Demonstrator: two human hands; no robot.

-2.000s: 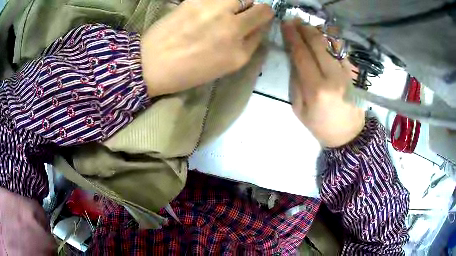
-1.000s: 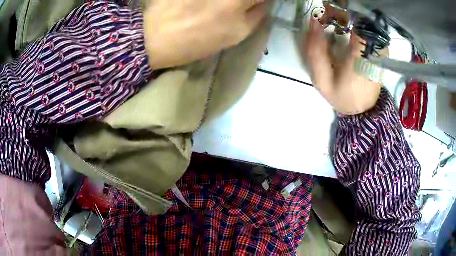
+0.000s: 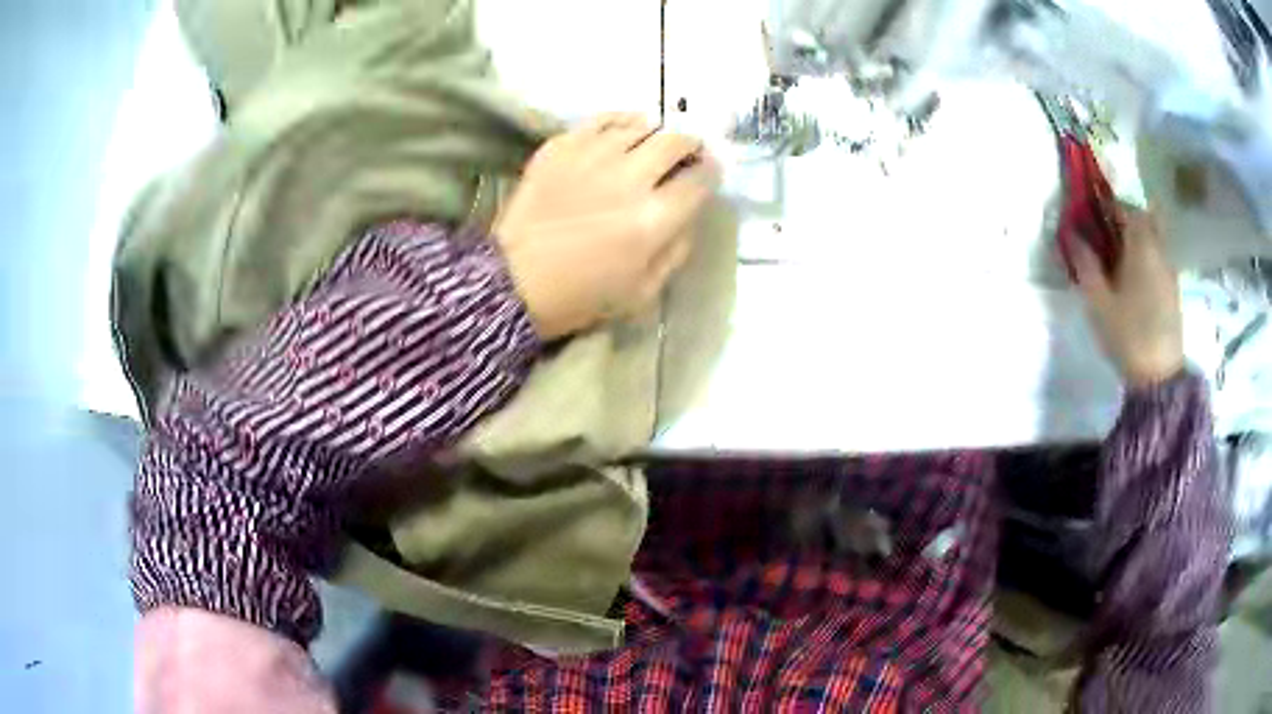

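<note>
The khaki garment (image 3: 377, 154) lies bunched over the left of the white table, with its lower part hanging over the front edge. My left hand (image 3: 600, 223) is closed on the khaki cloth near its right edge, left of the sewing machine's needle area. My right hand (image 3: 1137, 286) is at the far right with its fingers on the red handles of the shears (image 3: 1085, 209). The image is blurred and overexposed, so the exact finger grip and the blades are hard to see.
The sewing machine's metal parts (image 3: 837, 112) are at the upper middle, washed out by glare. The white table (image 3: 893, 349) has its front edge just above the plaid apron (image 3: 823, 628). A khaki band (image 3: 544, 621) hangs over the apron.
My right hand has left the needle area and moved right to the red shears. My left hand still holds the cloth. The view has shifted, showing more table at the left.
</note>
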